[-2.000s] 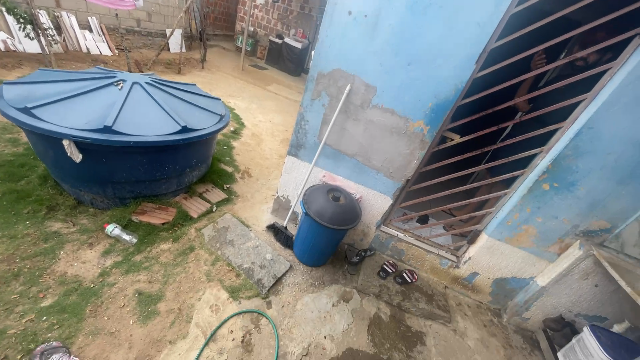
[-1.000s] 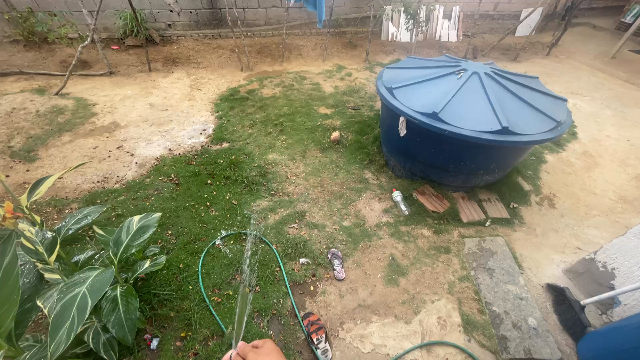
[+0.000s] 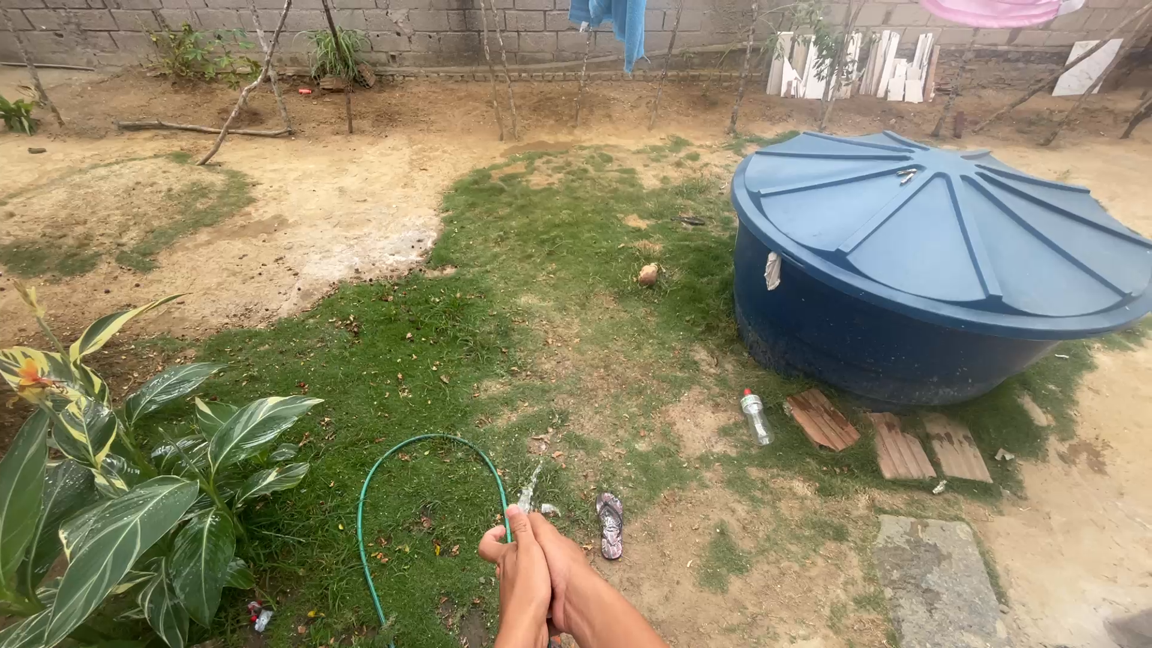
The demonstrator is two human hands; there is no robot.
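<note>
At the lower middle of the head view, my left hand (image 3: 522, 571) and my right hand (image 3: 560, 562) are pressed together. A green garden hose (image 3: 362, 522) loops over the grass and runs up to them; its end is hidden by the fingers, so which hand grips it cannot be told. Water (image 3: 531, 486) sprays out just beyond the fingertips. Just right of my hands a patterned flip-flop (image 3: 610, 525) lies on the ground.
A big blue water tank (image 3: 864, 333) with a ribbed lid stands at right. Beside it lie a plastic bottle (image 3: 758, 418) and clay tiles (image 3: 822, 419). A stone slab (image 3: 936, 576) is at lower right, a leafy plant (image 3: 135, 504) at lower left, and a block wall (image 3: 396, 36) behind.
Both hands are now in view together; a second ago only part of one hand showed at the bottom edge, with water rising from it. The view has swung left from the blue house wall.
</note>
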